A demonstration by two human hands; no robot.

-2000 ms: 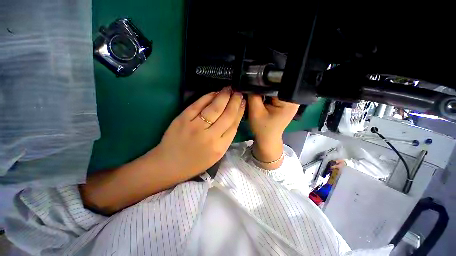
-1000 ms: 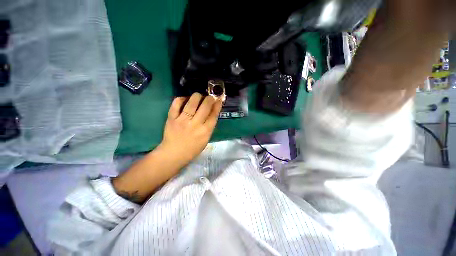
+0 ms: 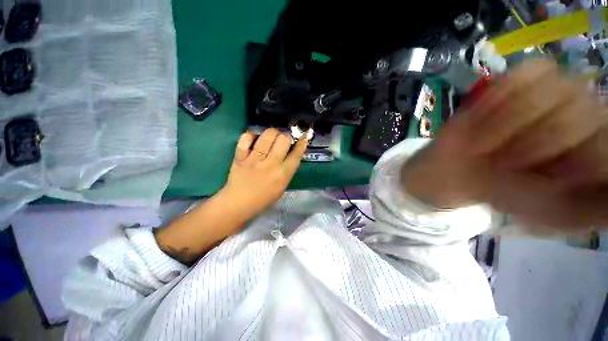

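Observation:
My left hand (image 3: 263,166) is palm down at the press foot, fingertips on a shiny metal watch frame (image 3: 302,129) with a dark centre, at the fixture nest (image 3: 319,156). Its thumb is hidden. The black toggle press (image 3: 333,60) stands over the nest. My right hand (image 3: 533,140) is large and motion-blurred at the right, closed around the red press handle (image 3: 481,88), of which only a part shows. A black watch case (image 3: 199,98) lies on the green mat left of the press.
The left blister tray (image 3: 123,100) holds several black cases in its outer column. The black parts tray (image 3: 383,126) with bright specks is right of the press. Coppery loose frames (image 3: 427,125) lie beside it. Yellow edge tape (image 3: 550,32) crosses the upper right.
My right hand has come down from the top right into fuller view, with red now showing at its edge. My left hand stays at the metal frame. The view has shifted slightly.

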